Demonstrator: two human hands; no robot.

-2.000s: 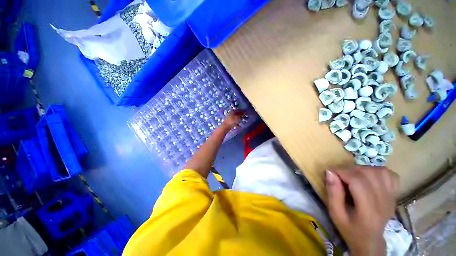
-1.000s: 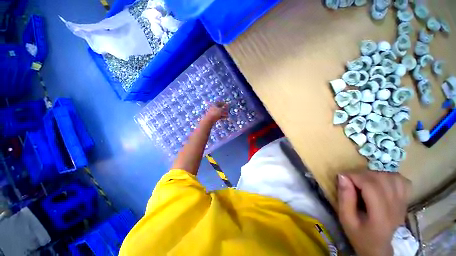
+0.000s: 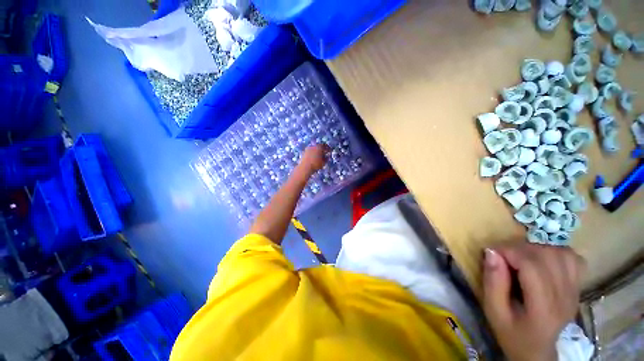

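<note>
My left hand (image 3: pixel 315 156) reaches down over the clear compartment tray (image 3: pixel 205 171), near its right part. It is small and blurred, and whether its fingers hold a piece is not clear. Many cells show small pale pieces. My right hand (image 3: pixel 531 285) rests at the near edge of the table, fingers curled and thumb a little apart, with its palm side hidden. Just beyond it lies a heap of pale grey-green cup-shaped caps (image 3: pixel 540 180), some tipped, some upside down.
The cardboard-covered table (image 3: pixel 416 106) has more loose caps at the back. A blue cutter or marker (image 3: pixel 627 187) lies at the right. A blue bin (image 3: pixel 346 25) sits on the table's left edge. A lower blue crate (image 3: pixel 236 99) holds pale parts and a white bag. Blue crates (image 3: pixel 92 190) stand left.
My left hand has moved from the tray's right end inward, then slightly back to the right. My right hand stays at the table edge. The view has shifted slightly.
</note>
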